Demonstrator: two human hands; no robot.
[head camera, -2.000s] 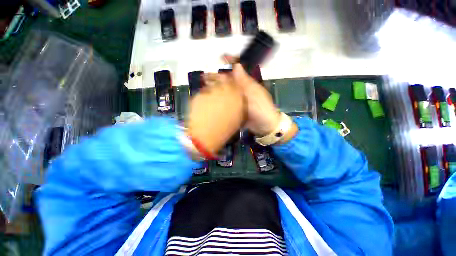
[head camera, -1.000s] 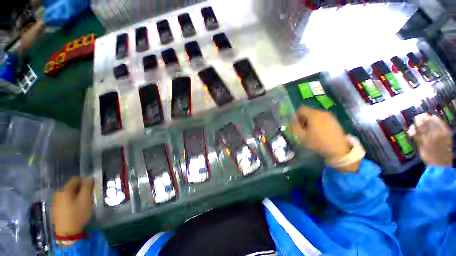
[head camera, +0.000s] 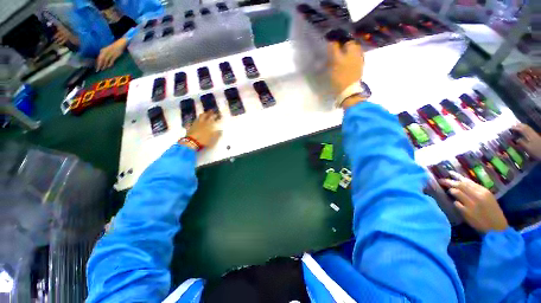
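Two rows of black handsets lie on a white board in front of me. My left hand reaches onto the board at the near row, its fingertips touching or just over the lower ends of the handsets there. My right hand is stretched far forward, with its fingers at a dark handset on top of a tall clear tray stack. Whether the fingers grip it cannot be told.
Green pieces lie on the green mat. Clear trays are piled at left. Another person's hands are at a phone tray at right. Another worker and red-orange handsets are at upper left.
The near clear tray of phones that was between my hands is gone from the mat in front of me. My left hand has moved forward onto the board; my right hand has moved far forward to the stack.
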